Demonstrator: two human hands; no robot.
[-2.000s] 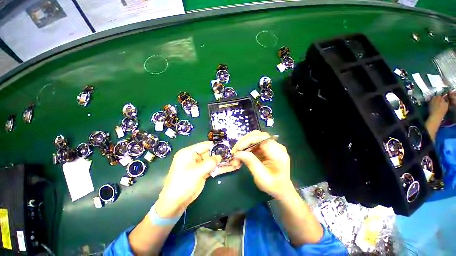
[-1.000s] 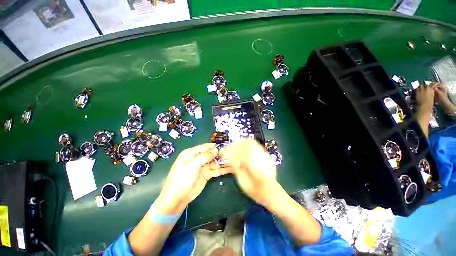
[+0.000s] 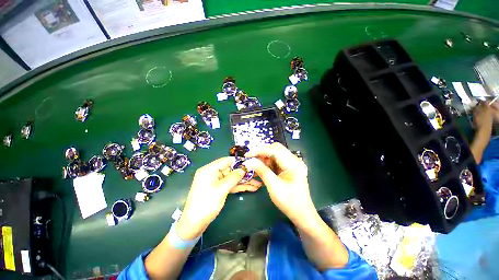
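Note:
A round silver-rimmed watch module [image 3: 244, 169] with a brown-copper part at its top is held between my hands in front of me. My left hand [image 3: 212, 183] grips it from the left, with a pale blue band on the wrist. My right hand [image 3: 284, 176] has its thumb on the module's right side; its other fingers are curled, and whether a tool is in them I cannot tell. Just beyond, a black parts tray [image 3: 280, 127] holds small pale parts [image 3: 253, 131]. My fingers hide part of the module.
Several watch modules [image 3: 145, 159] cluster at left on the green bench [image 3: 131, 98], near a white paper slip [image 3: 88, 195]. A black compartment rack [image 3: 377, 117] stands right, plastic bags [image 3: 377, 243] lower right, a black equipment box [image 3: 16, 224] far left. A coworker's hand [image 3: 484, 117] is at far right.
My right hand, blurred a second ago, is now on the module's right side. The slim tool seen in it two seconds ago no longer shows clearly. A small white piece now shows near my left wrist.

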